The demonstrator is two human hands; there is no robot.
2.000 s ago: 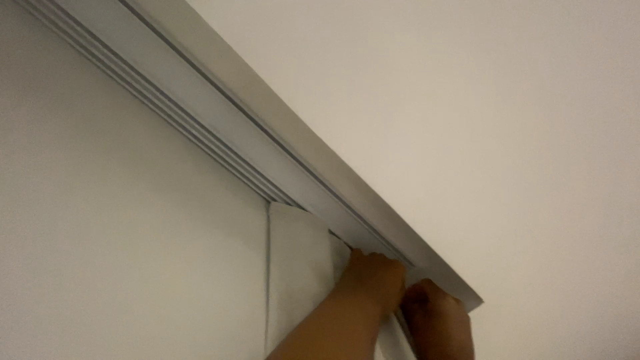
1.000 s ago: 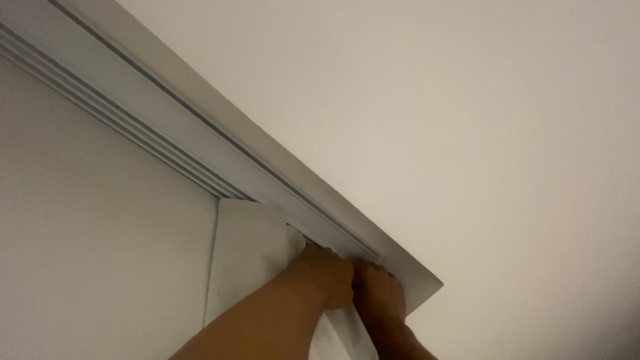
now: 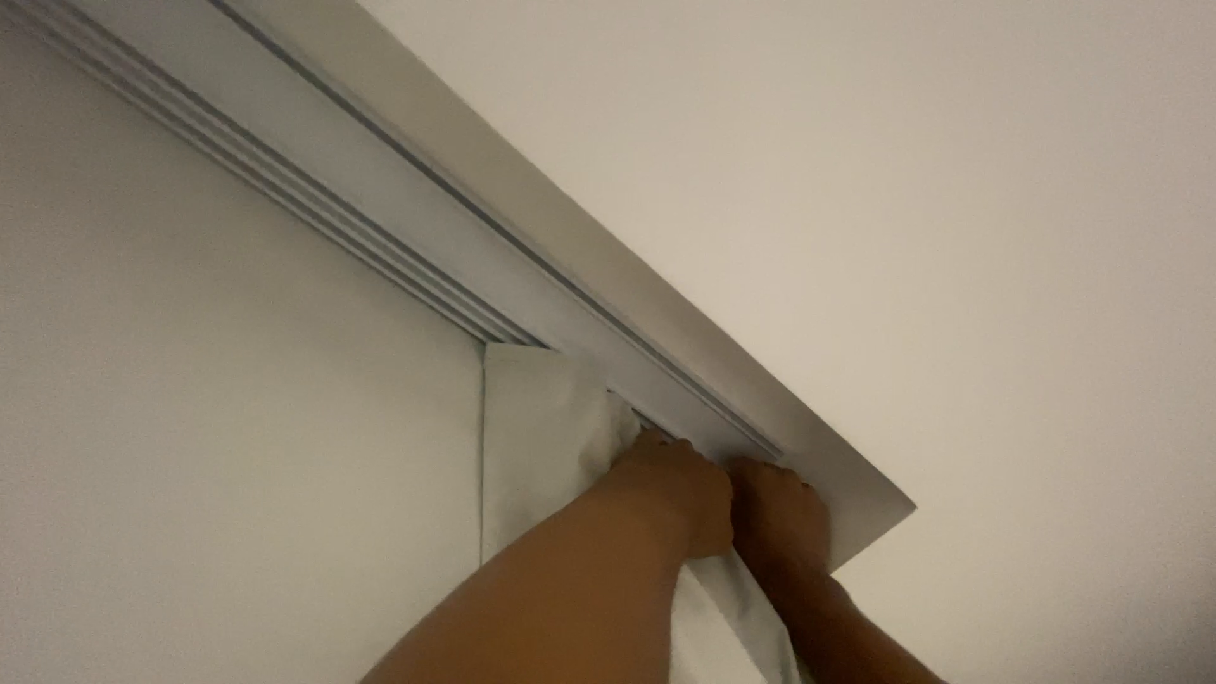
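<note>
A pale curtain (image 3: 537,427) hangs just below a recessed ceiling track (image 3: 570,294), gathered into folds on its right side. My left hand (image 3: 679,484) is closed on the curtain's top edge, close under the track. Right beside it, my right hand (image 3: 781,503) is curled at the same top edge near the track's right end; its fingertips are hidden, so what it grips cannot be made out. More curtain fabric hangs between my forearms.
Several parallel grooves (image 3: 285,195) run along the wall side of the recess. A plain wall (image 3: 237,427) lies to the left, and the pale ceiling (image 3: 855,209) spreads to the right. The recess ends in a pointed corner (image 3: 883,513) beside my right hand.
Both hands remain at the curtain's top edge. My right hand, lower and with its fingers bent down two seconds ago, now reaches up close to the track. The view has shifted somewhat.
</note>
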